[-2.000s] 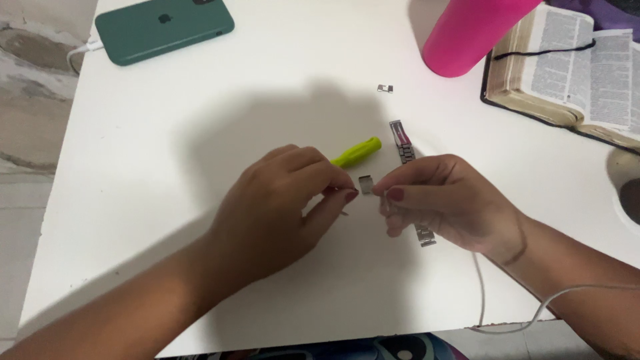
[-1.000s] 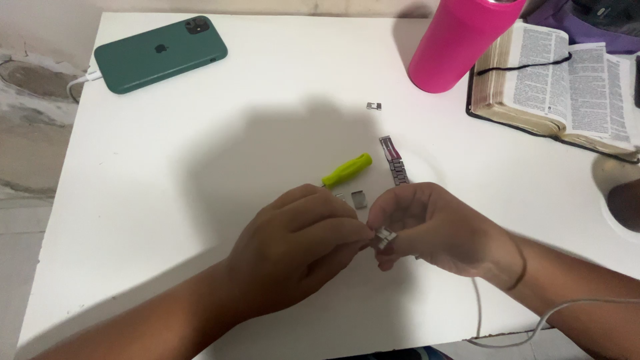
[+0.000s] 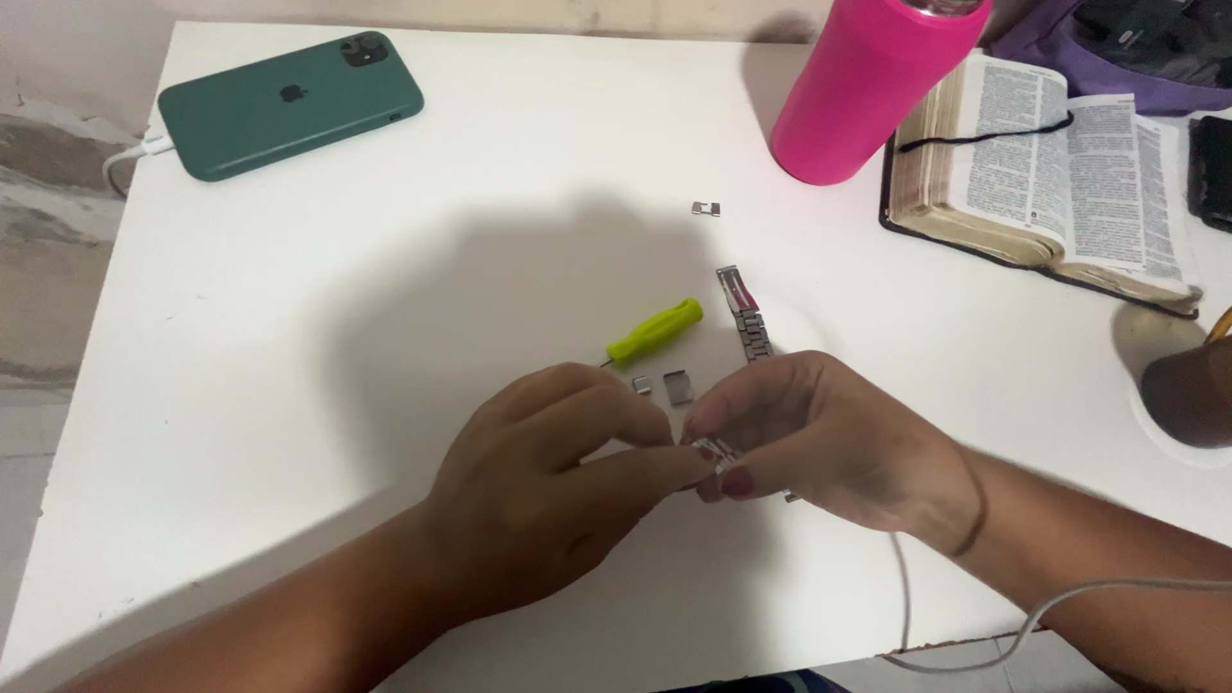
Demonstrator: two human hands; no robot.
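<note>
Between the fingertips of my right hand (image 3: 818, 443) is a small piece of metal watch-band links (image 3: 718, 451). My left hand (image 3: 568, 472) meets it there, thumb and forefinger pressed at the piece; whether it also pinches something thin is hidden. Just beyond my hands lie a small metal link (image 3: 642, 386) and a flat metal clasp part (image 3: 679, 387). A yellow-green handled screwdriver (image 3: 654, 332) lies behind them, its tip partly hidden by my left hand. The metal watch band (image 3: 754, 335) runs under my right hand. Farther back sits another loose link (image 3: 706, 208).
A green-cased phone (image 3: 294, 106) with a white cable lies at the back left. A pink bottle (image 3: 866, 87) stands at the back, beside an open book (image 3: 1020, 164). A brown cup (image 3: 1193, 390) is at the right edge. A grey cable (image 3: 1049, 602) crosses my right forearm.
My two hands, apart at the fingertips two seconds ago, are now together at the small link piece. The view has shifted somewhat.
</note>
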